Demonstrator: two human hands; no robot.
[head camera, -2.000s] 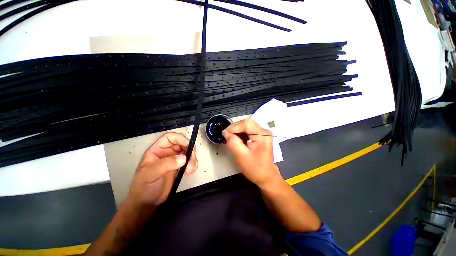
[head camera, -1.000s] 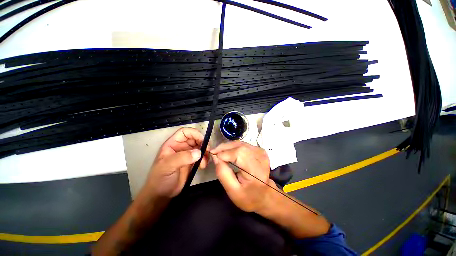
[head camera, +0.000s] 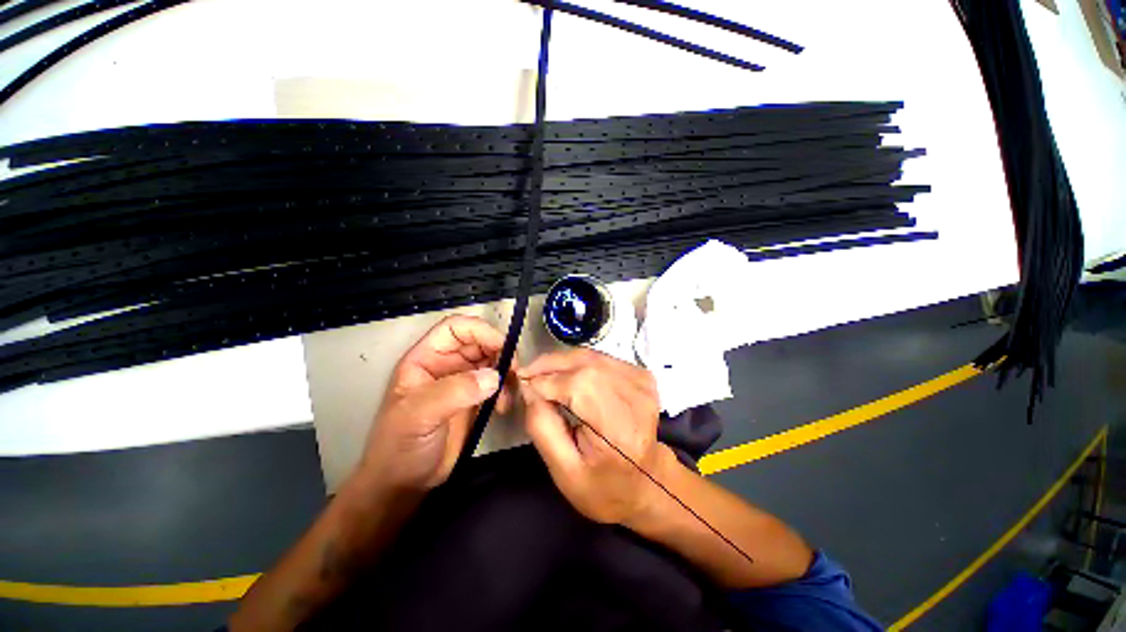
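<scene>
My left hand (head camera: 435, 401) holds a narrow black strap (head camera: 533, 222) between thumb and fingers. The strap runs up across the pile of straps (head camera: 371, 204) towards the far side. My right hand (head camera: 595, 426) holds a very thin dark applicator (head camera: 673, 496) like a pen. Its tip end is at the strap's right side by my left thumb; whether it touches is too small to tell. A round paint pot (head camera: 575, 309) with dark glossy liquid stands just beyond my right hand.
A beige work board (head camera: 352, 414) lies under the pot and pile. Crumpled white cloth or paper (head camera: 694, 309) lies right of the pot. Separate straps (head camera: 692, 30) lie at the far side. A strap bundle (head camera: 1031, 222) hangs over the table edge at right.
Since two seconds ago, my right hand has moved from the pot to the strap beside my left hand. Over the last second the applicator's rear end has tilted slightly lower.
</scene>
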